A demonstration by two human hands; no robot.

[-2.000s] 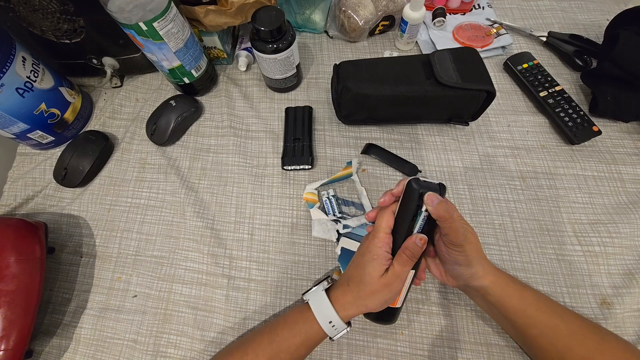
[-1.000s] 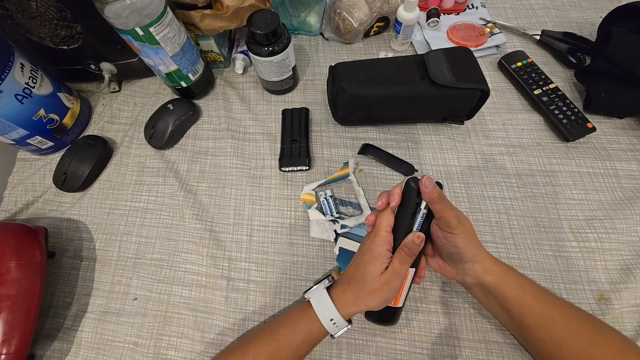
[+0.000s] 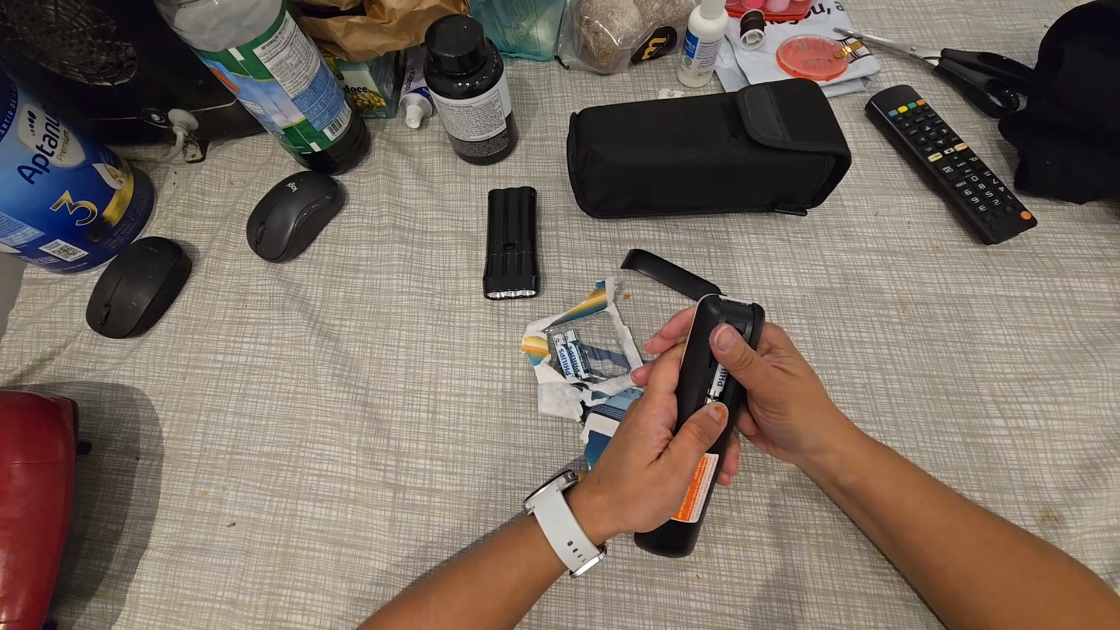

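A black handheld device, its kind not clear, (image 3: 700,437) stands tilted between my hands, with a battery (image 3: 719,381) in its open slot. My left hand (image 3: 652,437), below a white-strapped watch (image 3: 560,521), grips its left side with the thumb beside the battery. My right hand (image 3: 783,394) holds its upper right side, thumb pressed near the slot's top end. Behind the device lies a loose curved black cover (image 3: 672,273). To the left, torn battery packaging (image 3: 560,394) holds Philips batteries (image 3: 570,354). The ends of some fingers are hidden behind the device.
A black flashlight (image 3: 511,243) and a black fabric case (image 3: 704,153) lie beyond my hands. Two computer mice (image 3: 296,216) are at left, near a blue tin (image 3: 70,184) and bottles (image 3: 472,96). At right are a remote control (image 3: 952,164) and scissors (image 3: 971,70); a red object (image 3: 33,499) is lower left.
My right thumb has shifted on the upper part of the battery slot, and less of the battery shows than before. Both hands keep hold of the device.
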